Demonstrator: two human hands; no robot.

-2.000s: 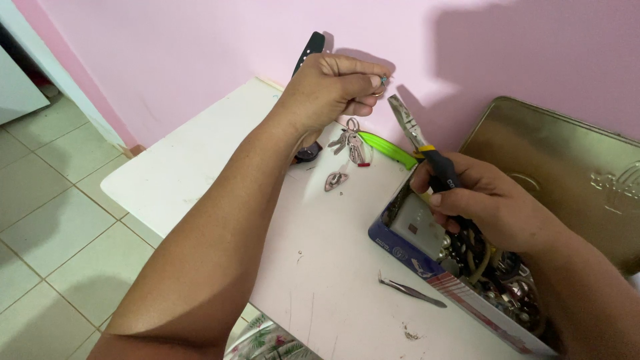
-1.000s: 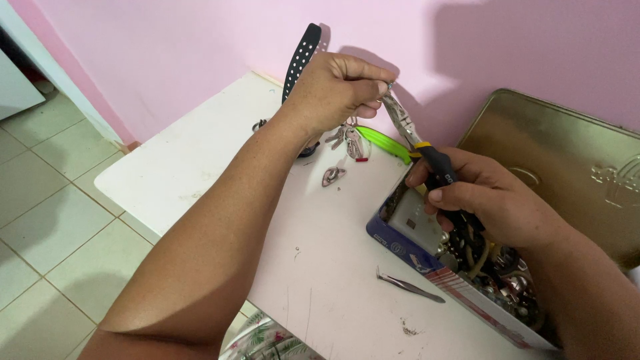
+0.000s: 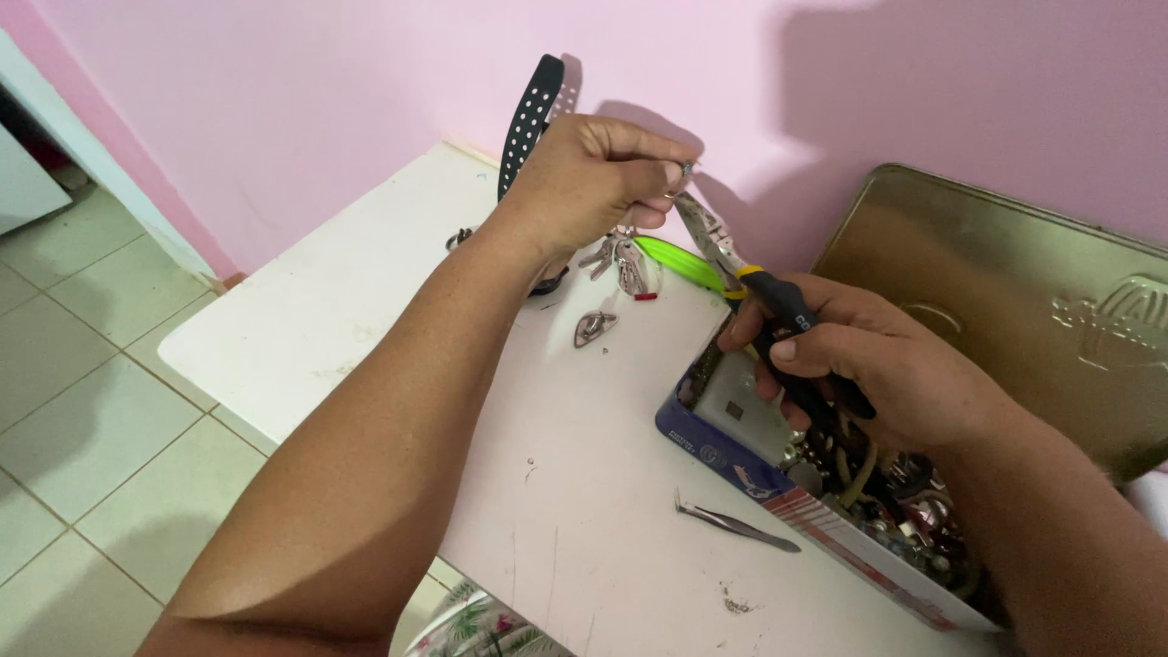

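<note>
Between the thumb and fingertips of my left hand [image 3: 611, 178] is a small metal piece [image 3: 686, 169], too small to make out. My right hand [image 3: 849, 351] grips the dark handles of long-nose pliers [image 3: 707, 233] with yellow trim. The pliers' tips reach up to just below my left fingertips; whether they touch the piece I cannot tell. Beneath my left hand, a bunch of keys [image 3: 630, 269] lies beside a bright green strap [image 3: 680, 260]. A small metal pendant-like piece [image 3: 593, 327] rests nearer me on the white table [image 3: 584, 411].
An open tin [image 3: 730, 461] of jewellery and small metal parts sits under my right hand, its gold-coloured lid [image 3: 985, 301] leaning behind it. Metal tweezers [image 3: 739, 527] lie in front. A black strap with white dots [image 3: 525, 132] stands near the pink wall.
Two seconds ago the pliers' jaws were apart from my left fingertips; they have come up close to them. My left hand still pinches the small piece.
</note>
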